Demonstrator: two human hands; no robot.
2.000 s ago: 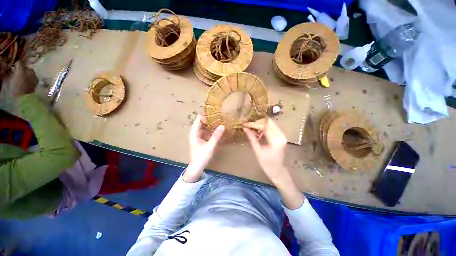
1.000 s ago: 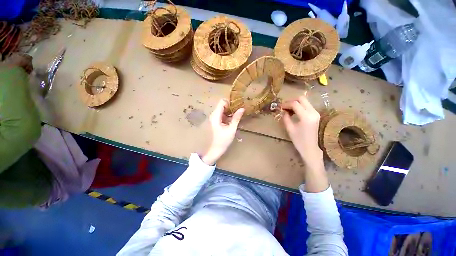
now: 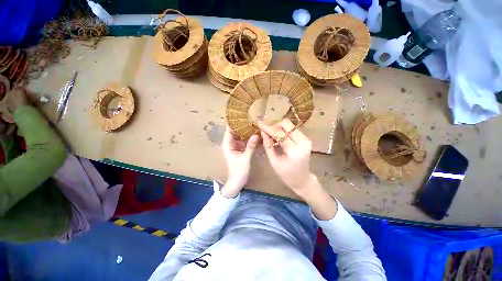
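A tan wrapped ring point(image 3: 242, 105) is held up in front of me, tilted, with radial wrap lines. My left hand point(image 3: 239, 159) grips its lower left edge between thumb and fingers. My right hand point(image 3: 290, 156) pinches a thin brown cord point(image 3: 287, 135) at the ring's lower inner edge; the cord runs to the ring's right side. The fingertips partly hide the spot where cord and ring meet. A tan work board point(image 3: 326, 123) with a shiny taped edge lies behind the ring, partly covered by it.
Ring stacks stand at the back left point(image 3: 177, 46), back centre point(image 3: 240, 52), back right point(image 3: 333, 49) and right point(image 3: 389, 148). A smaller ring point(image 3: 125, 108) lies left. A phone point(image 3: 442, 183), bottle point(image 3: 423, 46) and blue crate point(image 3: 410, 247) are right. A person in green point(image 3: 36, 159) sits left.
The ring has moved left and back from over the board toward my middle. My right hand has come from the board's white lump to the ring's lower inner edge, with the cord.
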